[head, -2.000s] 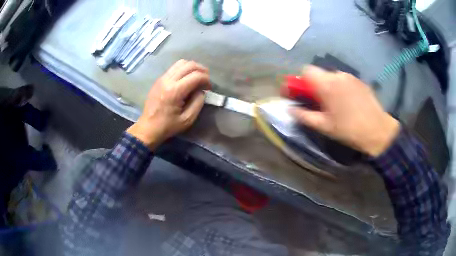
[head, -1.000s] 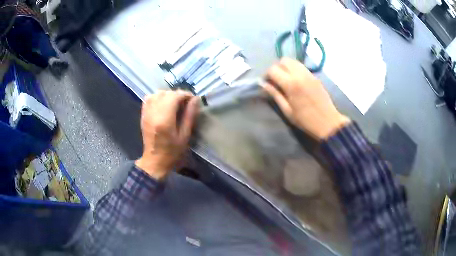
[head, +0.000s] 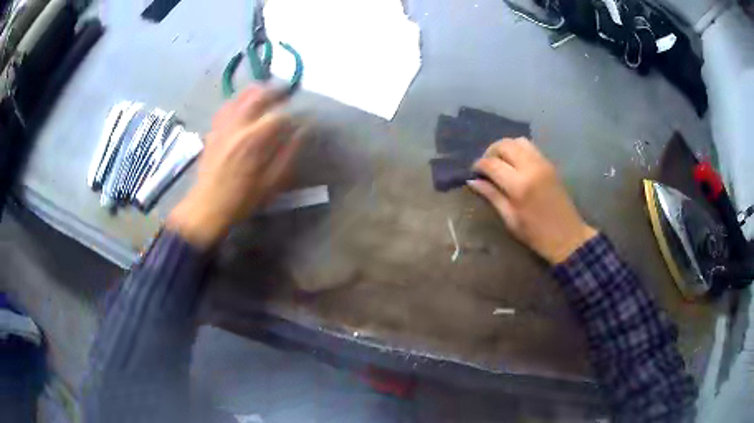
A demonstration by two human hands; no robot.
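My right hand [head: 525, 194] pinches the near edge of a dark fabric piece [head: 450, 173] beside a low pile of dark pieces [head: 479, 130] at centre right. My left hand [head: 244, 157] is blurred, above the table at centre left; whether it holds anything cannot be told. A narrow pale strip [head: 302, 198] lies on the table just right of and below my left hand. A fanned stack of finished strips [head: 140, 157] lies to the left of my left hand.
The iron [head: 678, 235] rests at the right. Green-handled scissors [head: 260, 62] and a large white sheet [head: 351, 49] lie at the far centre. Dark garment bundles [head: 632, 37] lie at the far right. Thread scraps [head: 454, 241] lie on the brown scorched area.
Both hands have left the strip held between them near the stack. My right hand has moved right to the dark pieces. The view has shifted right, showing the whole iron.
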